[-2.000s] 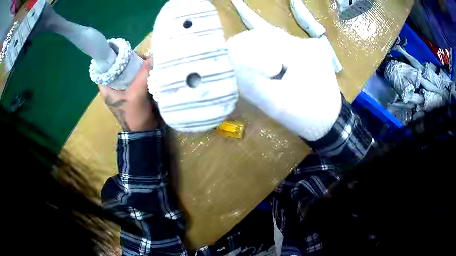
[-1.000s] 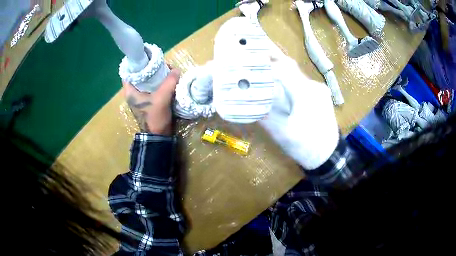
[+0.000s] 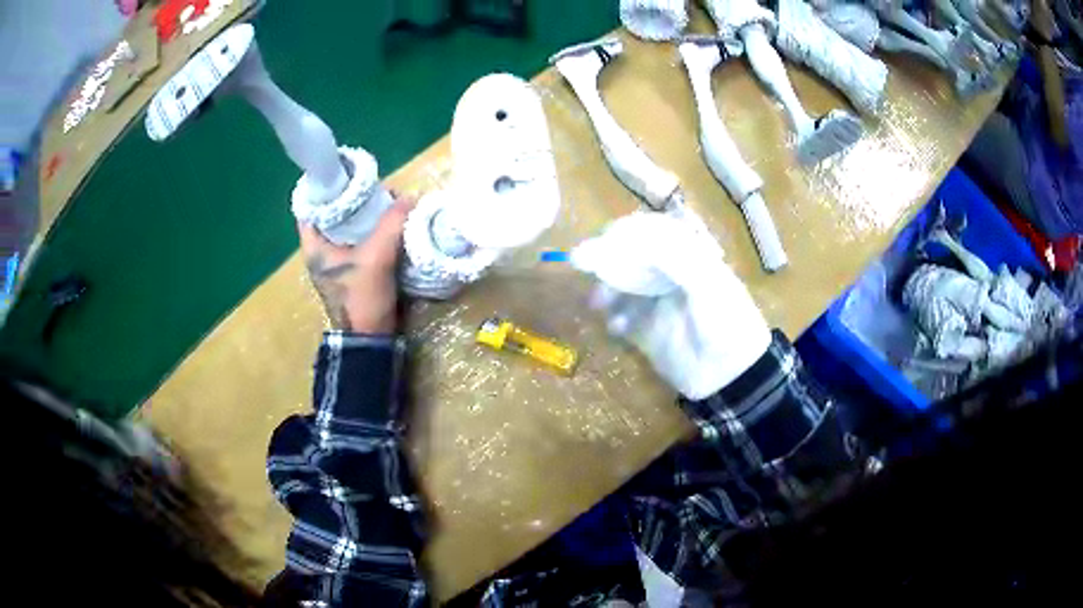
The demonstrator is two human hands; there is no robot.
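My bare left hand (image 3: pixel 356 267) grips the grey-white leg and trouser assembly (image 3: pixel 362 220) between its ruffled cuffs. One lower leg with a striped shoe sole (image 3: pixel 200 81) slants up to the left out of one cuff (image 3: pixel 336 190). The second sole (image 3: pixel 505 160), with two peg holes, faces me above the other cuff (image 3: pixel 442 247). My gloved right hand (image 3: pixel 677 291) is apart from the assembly, to its right. A blue tip (image 3: pixel 555 257) points out of its fingers toward the second shoe; it looks like the glue bottle's tip, the bottle hidden by the glove.
A yellow lighter (image 3: pixel 527 347) lies on the tan board (image 3: pixel 511 439). Two loose lower legs (image 3: pixel 615 131) (image 3: pixel 724 149) and several trouser pieces (image 3: pixel 831 50) lie at the back. A blue bin (image 3: pixel 885 356) of grey parts is at right. The green belt (image 3: pixel 202 261) runs at left.
My right hand has let go of the second lower leg and moved away to the right; a blue tip now shows at its fingers. The assembly stays in my left hand.
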